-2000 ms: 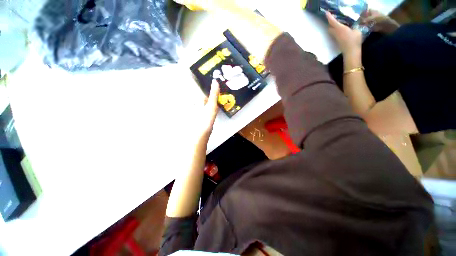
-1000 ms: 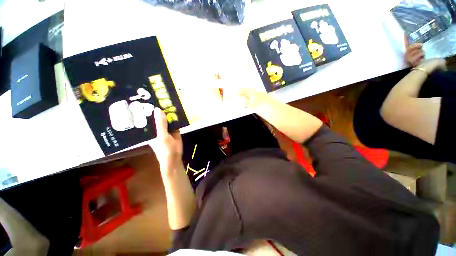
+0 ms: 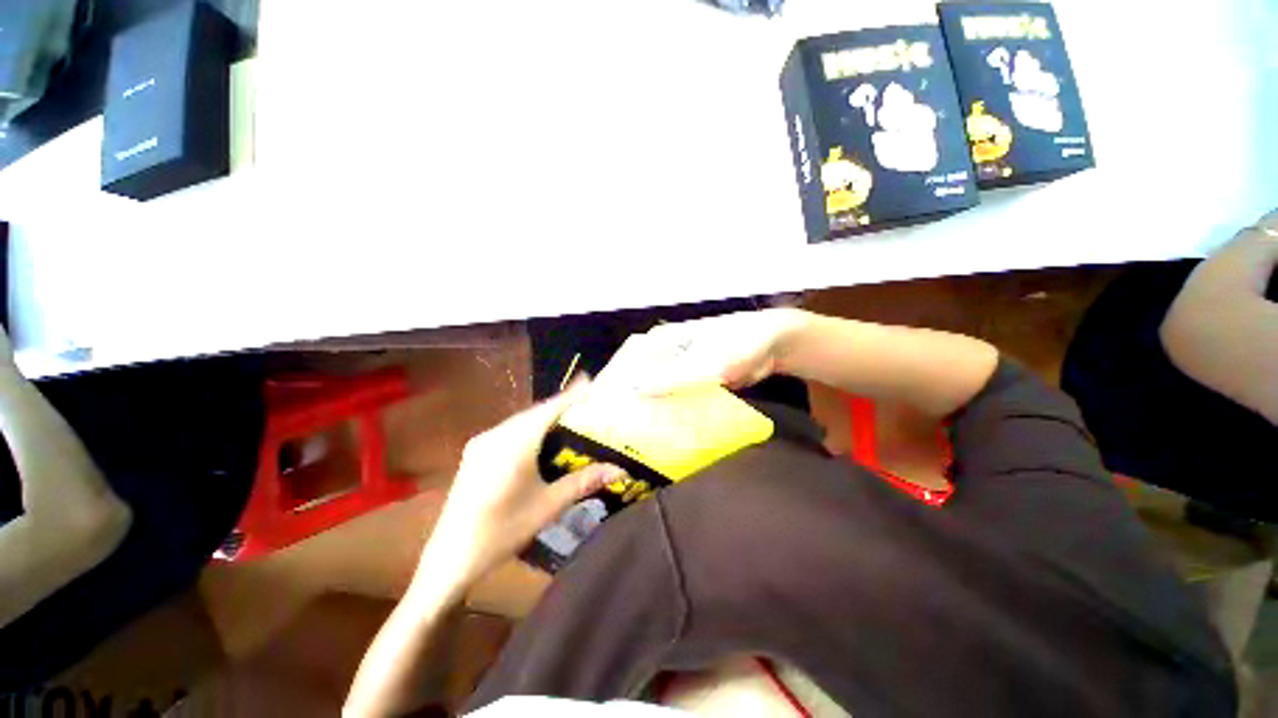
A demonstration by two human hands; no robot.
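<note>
A black outer box with yellow "MUSIC" print is held over my lap, below the table edge. Its yellow flap stands open at the end towards my right hand. My left hand grips the box, with the thumb over the printed front. My right hand is at the far side of the yellow flap, its fingers partly washed out by glare; I cannot tell whether it holds anything.
Two printed "MUSIC" boxes are on the white table at the right. A plain black inner box is at the left. Red stools are below. Other people's arms show at both sides.
The box in my left hand has moved from above the table down over my lap, and its yellow flap now shows open. My right hand has come to it. The view has shifted.
</note>
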